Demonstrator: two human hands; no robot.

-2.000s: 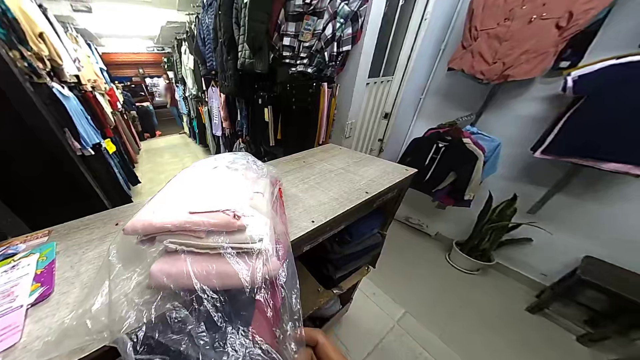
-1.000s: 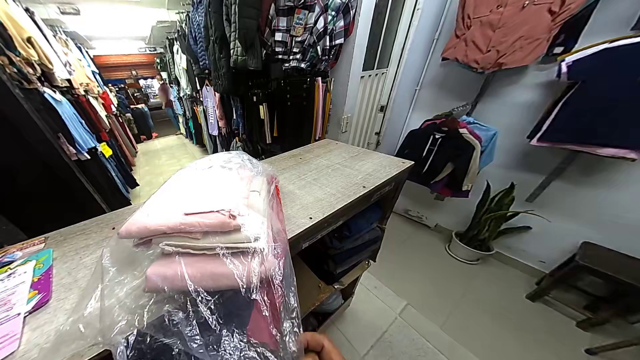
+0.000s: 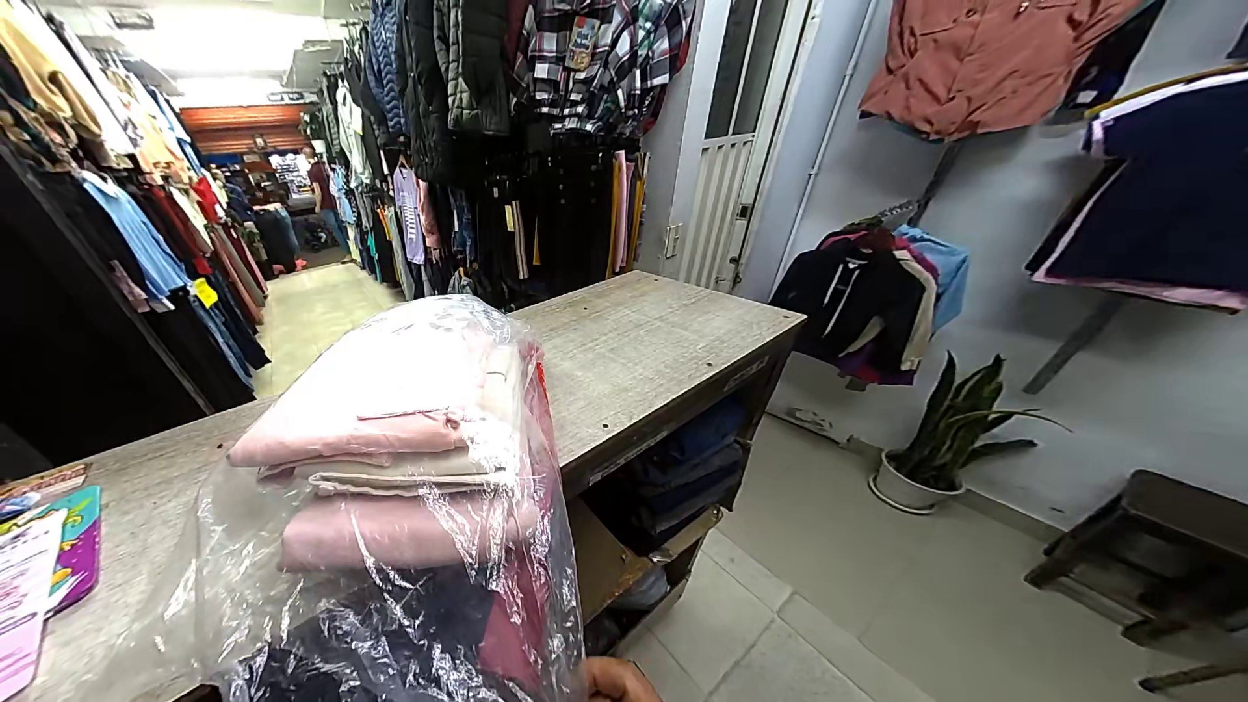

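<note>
A clear plastic bag (image 3: 546, 585) encloses a stack of folded garments at the near side of a grey wood-look counter (image 3: 673, 322). On top in the stack lies a pale pink garment (image 3: 341, 429), with cream cloth (image 3: 409, 480) and another pink folded piece (image 3: 390, 531) under it; dark and deep red fabric shows lower down. Part of my right hand (image 3: 619, 680) appears at the bottom edge, against the bag's lower right side; whether its fingers grip the plastic is hidden. My left hand is out of the frame.
Printed papers (image 3: 39, 575) lie on the counter's left end. Folded jeans (image 3: 692, 468) fill a shelf under it. Beyond are clothes racks and an aisle (image 3: 317, 317), where a person (image 3: 320, 185) stands far off. Right: a potted snake plant (image 3: 951, 439), a dark stool (image 3: 1170, 536) and hanging clothes.
</note>
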